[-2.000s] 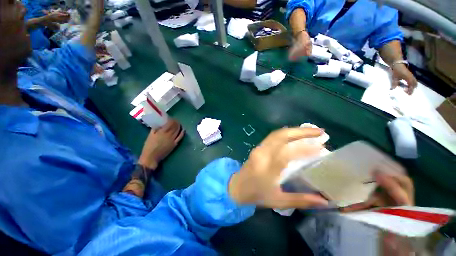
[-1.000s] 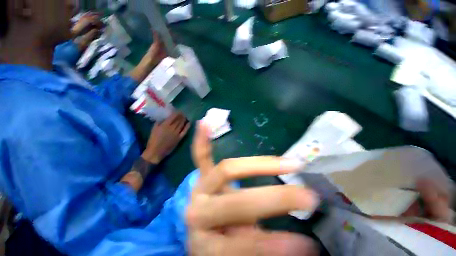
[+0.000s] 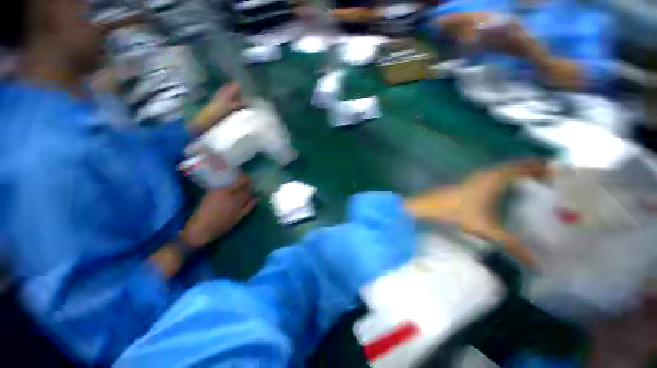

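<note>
The view is strongly blurred. A white opened carton with a small red mark is raised at the right. My left hand is at its left edge, thumb and fingers spread around that end; whether they grip it is unclear. My right hand is a blurred patch under the carton in the lower right corner, seemingly holding it, its fingers mostly hidden. White flat carton blanks with a red bar lie in front of me, below my left forearm.
A person in a blue smock sits close on the left, hands at white cartons. A small white paper pile lies on the green belt. Opposite are a brown box, white pieces and another person's blue sleeves.
My left hand has moved right, from open above the belt to the raised carton's edge. The carton has risen, and the flat blanks with the red bar now show below it.
</note>
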